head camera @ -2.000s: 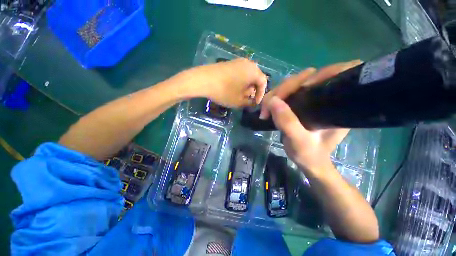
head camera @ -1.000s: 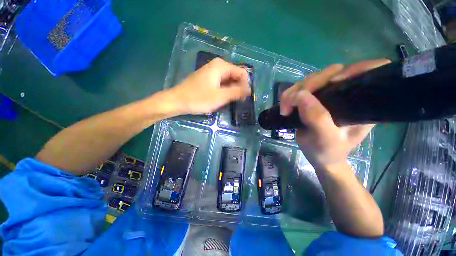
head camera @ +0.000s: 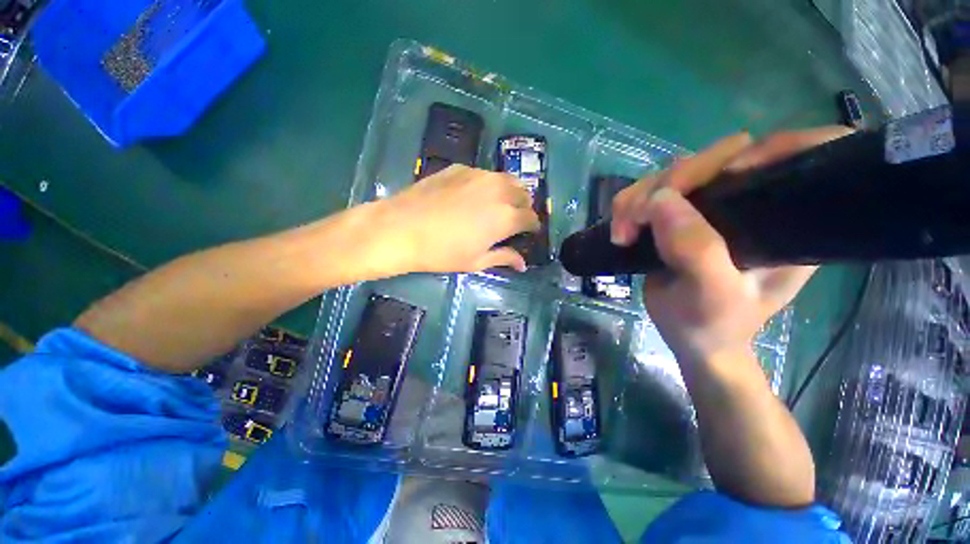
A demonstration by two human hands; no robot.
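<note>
My right hand (head camera: 707, 250) grips the thick black electric screwdriver (head camera: 830, 202), whose rounded nose points left above the clear blister tray (head camera: 434, 287). My left hand (head camera: 468, 221) is bare, with fingers curled over the lower part of the upper middle phone (head camera: 523, 159); whether it grips the phone or a screw is hidden. That phone's board end faces away from me. More phones lie in the tray: one at upper left (head camera: 450, 133), one at upper right (head camera: 608, 197), and the near row at left (head camera: 374, 367), middle (head camera: 496, 377) and right (head camera: 575, 388).
A blue screw bin (head camera: 202, 80) with a grey-brown scatter inside stands at upper left. A second phone tray (head camera: 255, 393) shows at lower left by my sleeve. Stacked blister trays (head camera: 904, 393) stand at right, with a thin black cable (head camera: 824, 361) beside them. A small dark object (head camera: 849, 106) lies at upper right.
My left hand has moved down from the board end of the upper middle phone to its lower end, uncovering the board. My right hand and screwdriver have shifted slightly right since the last frame.
</note>
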